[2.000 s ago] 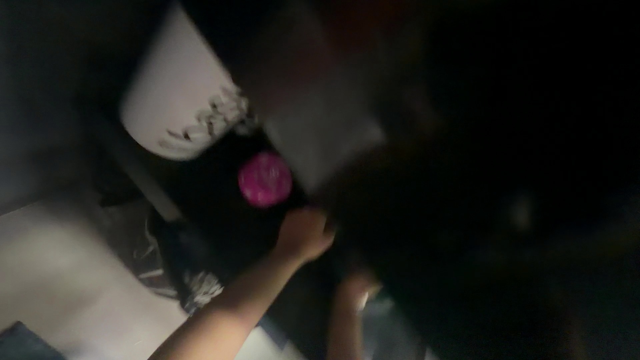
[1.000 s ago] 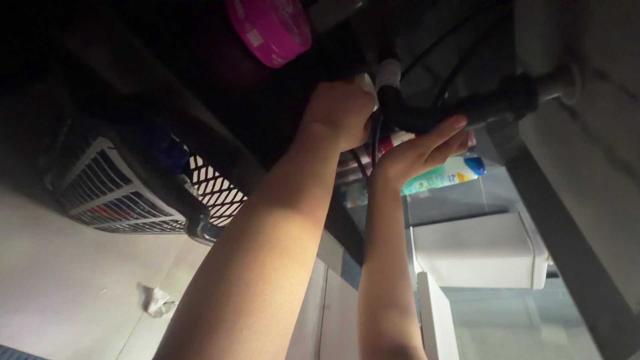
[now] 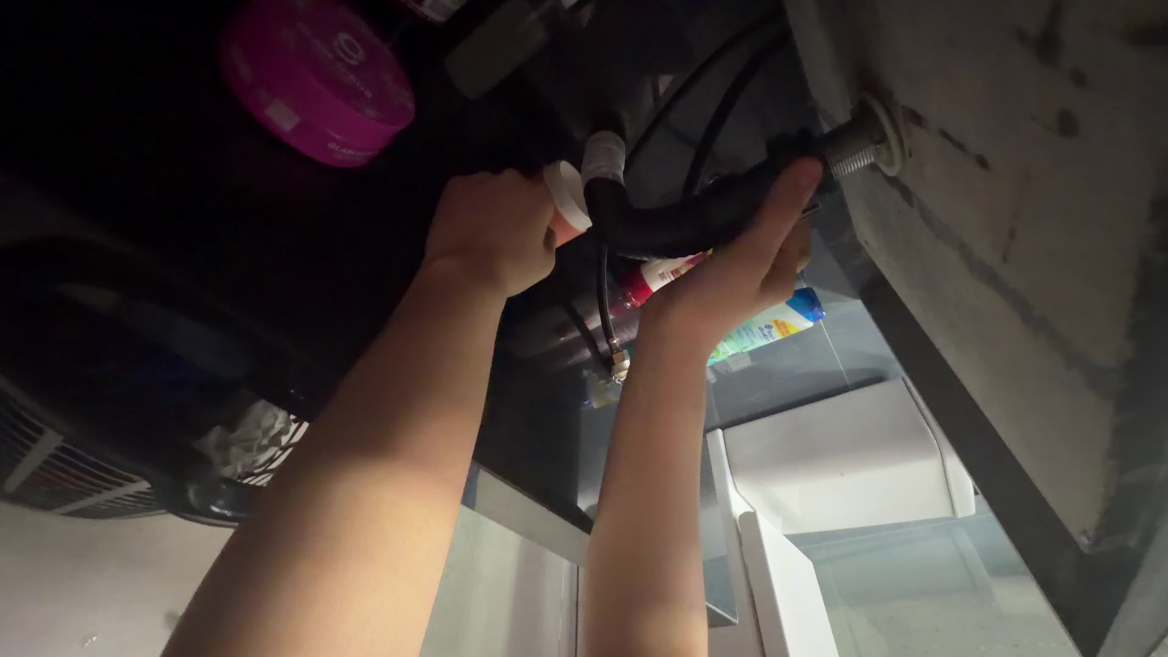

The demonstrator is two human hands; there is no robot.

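Observation:
My left hand (image 3: 493, 233) is closed around a small object with a round white rim (image 3: 568, 198), mostly hidden by the fingers. It is just left of the bend of a black drain pipe (image 3: 657, 224). My right hand (image 3: 730, 274) grips this pipe from below near its right end, the thumb along its side and the other fingers partly hidden. There the pipe meets a threaded metal drain fitting (image 3: 853, 151) on a pale basin underside (image 3: 985, 228). White wrapping (image 3: 604, 157) covers the pipe's other end, beside thin black hoses (image 3: 735, 100).
A pink round container (image 3: 319, 82) is at upper left. A red-and-white bottle (image 3: 662, 276) and a green-and-white bottle with a blue cap (image 3: 771, 326) lie behind my right hand. A slatted plastic basket (image 3: 73, 465) is at lower left, a white toilet cistern (image 3: 844, 456) at lower right.
Two seconds ago both hands were low beside the pink container in a blurred view. One second ago my right hand was under the pipe with fingers extended; now it wraps the pipe.

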